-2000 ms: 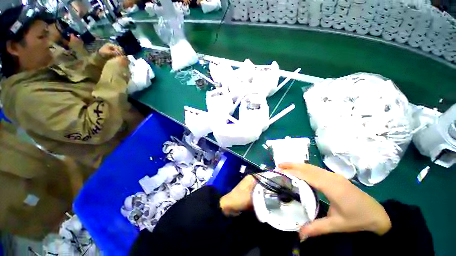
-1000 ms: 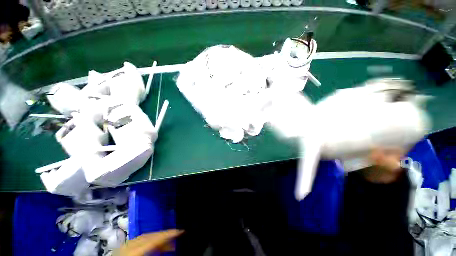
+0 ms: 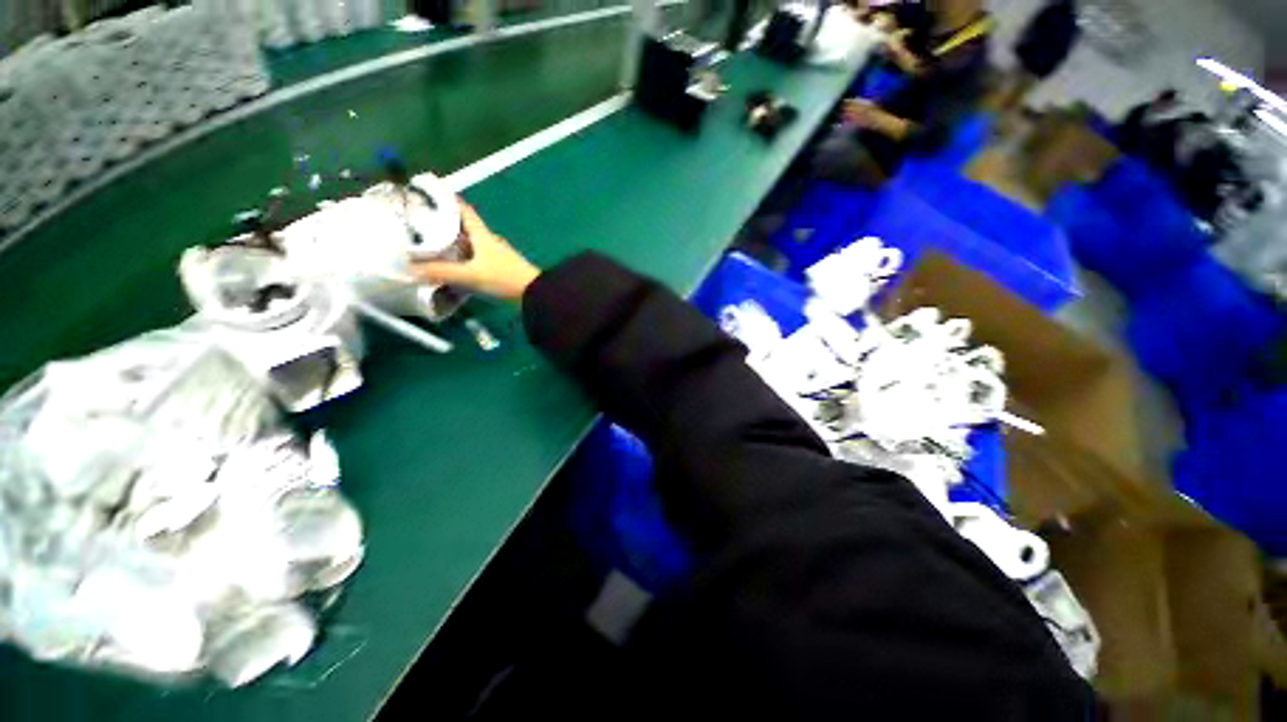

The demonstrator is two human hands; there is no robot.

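My right hand (image 3: 487,262) reaches out over the green bench and grips the right side of a white camera unit (image 3: 424,219). Dark leads show at the unit's open round end. A second white camera unit (image 3: 261,294) stands just left of it, with its round open end up and a squarish lower part. A slim white antenna (image 3: 402,325) sticks out between them. My left hand is not in view. The fingers on the far side of the held unit are hidden.
A clear bag of white parts (image 3: 170,522) lies on the green bench (image 3: 466,437) at the near left. A blue bin (image 3: 769,289) heaped with white parts (image 3: 903,374) is right of the bench edge. Black objects (image 3: 675,88) stand farther along the bench. A seated person (image 3: 939,85) is beyond, near brown cartons.
The view has swung right. My right hand has moved from above the bench's front edge to the unit farther back on the bench. My left hand has left the picture.
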